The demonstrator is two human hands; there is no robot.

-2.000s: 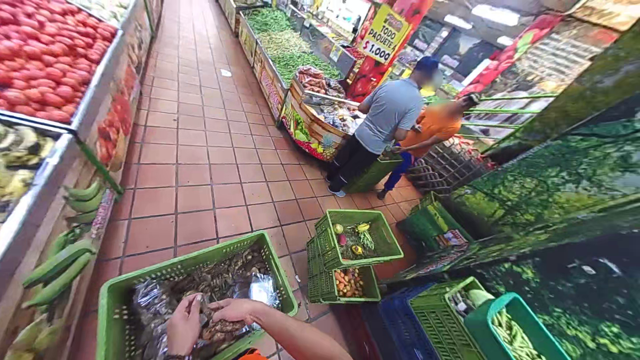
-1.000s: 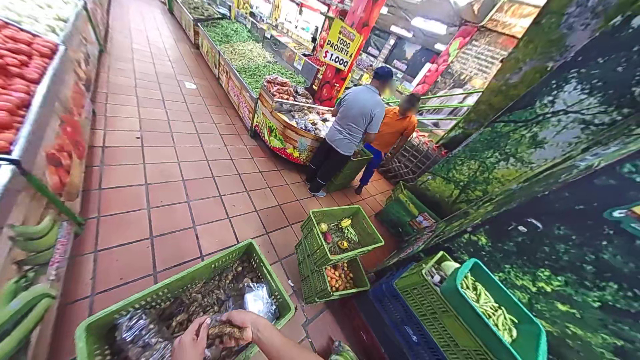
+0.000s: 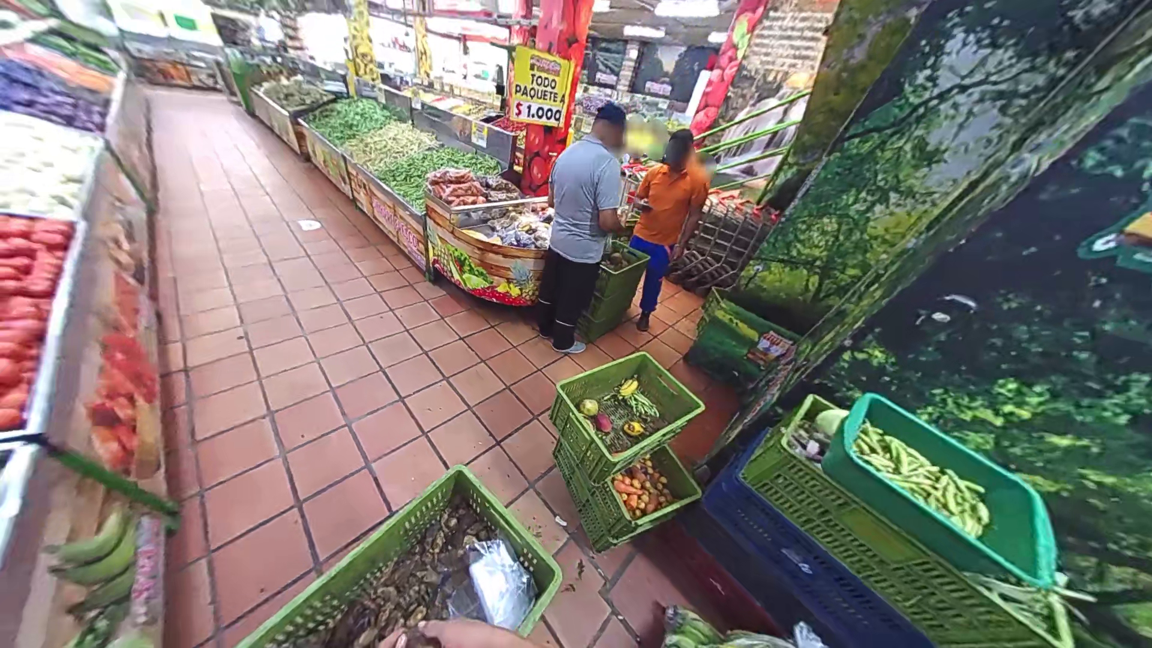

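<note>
At the bottom edge of the head view, a green plastic crate [image 3: 537,560] holds many small brown, knobbly pieces of produce [image 3: 405,576], whose kind I cannot tell. Clear plastic bags [image 3: 500,583] lie in its right corner. Over the crate's near part, one of my hands [image 3: 463,634] shows only in part, close to the brown produce and just below the bags. It looks like my right hand; what it holds is cut off by the frame. Beside it, at the very edge, a bit of skin [image 3: 393,639] seems to be my left hand, mostly hidden.
Stacked green crates [image 3: 585,432] with mixed vegetables stand to the right. Beyond, a teal tub [image 3: 945,450] of green pods rests on a green crate [image 3: 837,504] near blue crates [image 3: 792,567]. Two people [image 3: 580,207] [image 3: 670,207] stand by a produce display [image 3: 486,256]. Tomatoes [image 3: 27,306] lie at left.
The view has tilted up, so my hands, earlier seen together over the crate, are now mostly below the frame. The person in orange now stands more upright, facing the person in grey.
</note>
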